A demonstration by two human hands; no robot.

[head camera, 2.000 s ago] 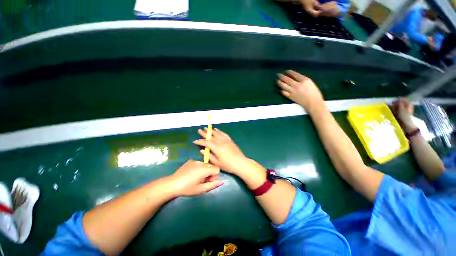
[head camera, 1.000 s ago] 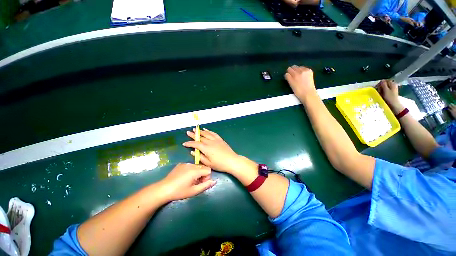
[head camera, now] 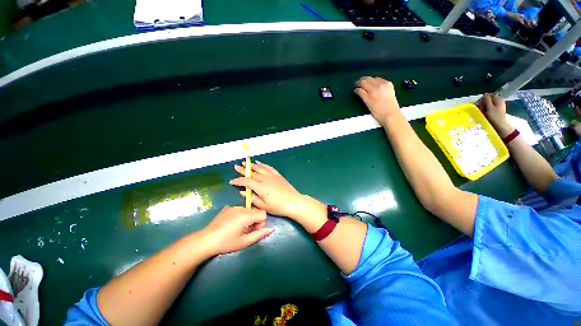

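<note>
Yellow tweezers (head camera: 248,181) stand out between my two hands, pointing away toward the white rail. My right hand (head camera: 271,190) holds the tweezers at its fingers, with its wrist in a dark red strap (head camera: 325,229). My left hand (head camera: 237,229) is curled just below the right fingers, at the near end of the tweezers; whether it holds anything is hidden. A translucent yellow-amber sheet (head camera: 137,207) with a bright white patch lies on the green bench left of my hands.
Beyond the white rail (head camera: 191,157), a small dark module (head camera: 326,93) lies on the green belt. A neighbour's hand (head camera: 378,99) reaches over the belt. At right is a yellow tray (head camera: 439,135) of white parts. Clear scraps (head camera: 60,242) and a white clip-like object (head camera: 25,280) are at left.
The view has shifted, while my hands keep nearly the same pose around the tweezers. A dark module now shows on the belt left of the neighbour's hand, which was spread and is now more curled.
</note>
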